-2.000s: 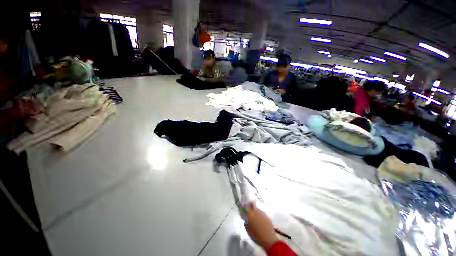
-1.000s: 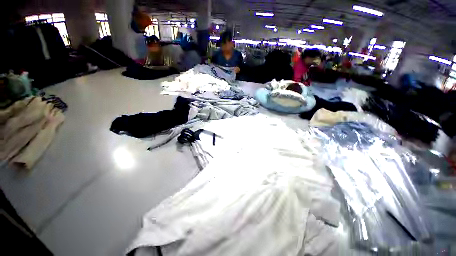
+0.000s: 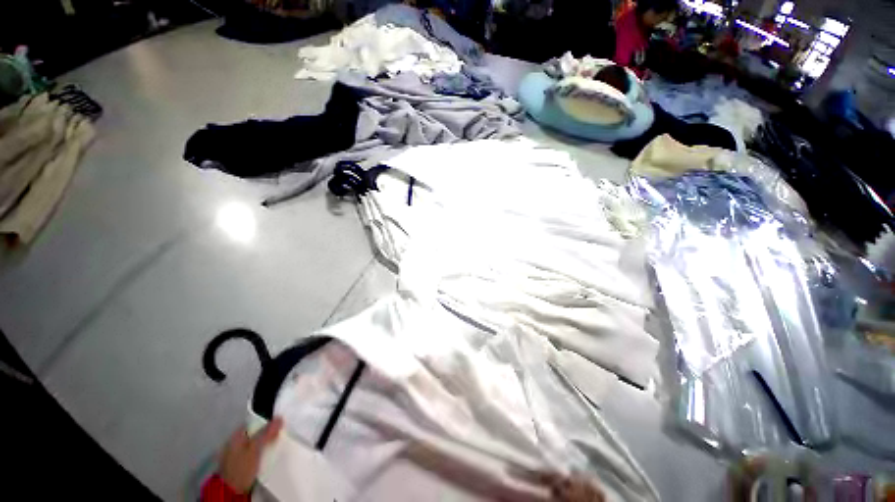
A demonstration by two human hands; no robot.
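Observation:
A white shirt (image 3: 422, 402) lies nearest me on the table, its sheer part pinkish. Its black hanger (image 3: 236, 338) has the hook sticking out to the left, and a narrow black strip crosses the cloth beside it. My left hand (image 3: 243, 459), with a red cuff, is at the bottom left and grips the shirt's collar edge. My right hand (image 3: 577, 488) is small, blurred and cut by the bottom edge, over the lower shirt; its grip is unclear. Beyond lies a stack of white shirts (image 3: 491, 221) with black hooks bunched at its left end.
Shiny clear bags (image 3: 726, 294) lie at right with a dark stick (image 3: 780, 407) on them. A grey and black heap (image 3: 285, 142), a white heap (image 3: 378, 49) and a light-blue ring (image 3: 589, 108) lie beyond. Beige garments (image 3: 39, 152) are at far left. A person (image 3: 631, 34) is behind.
The view has tilted down. The near white shirt now lies closer, with its hanger hook and collar showing. Both hands have come into view since one second ago.

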